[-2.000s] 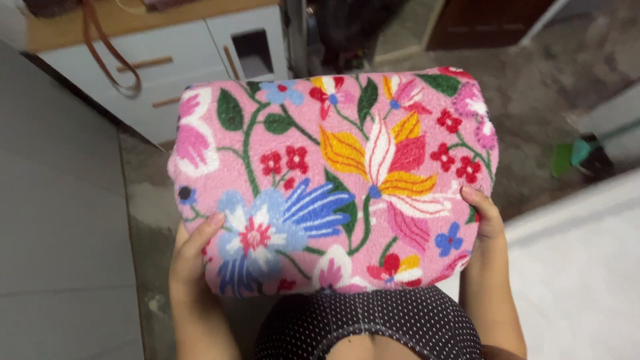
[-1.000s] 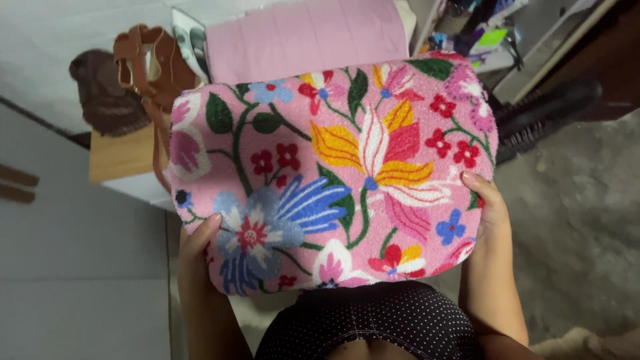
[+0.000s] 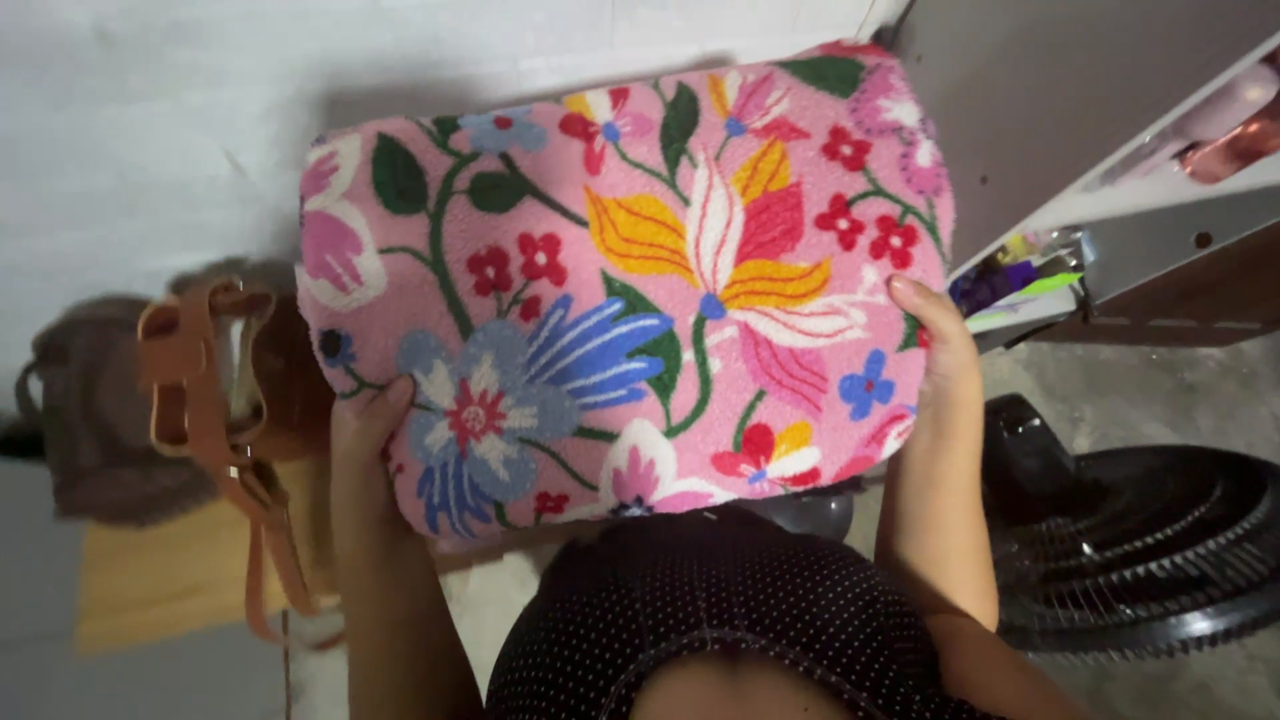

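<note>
A pink floral-patterned fabric item (image 3: 620,290), folded or cushion-like with rounded corners, is held up in front of my body. My left hand (image 3: 375,425) grips its lower left edge, thumb on the printed face and fingers hidden behind. At the right edge my right hand (image 3: 935,320) holds it the same way, thumb on top. Blue, yellow, red and white flowers with green leaves cover the face. Whatever lies directly behind it is hidden.
To the left, a brown leather bag with straps (image 3: 205,390) and a dark backpack (image 3: 100,410) stand by a wooden surface (image 3: 150,590). A black fan (image 3: 1150,540) is at the lower right, below a shelf with small items (image 3: 1020,285).
The view has swung a lot; the fan and the shelf now show at right. Both hands keep hold of the floral item, which stays in front of my body.
</note>
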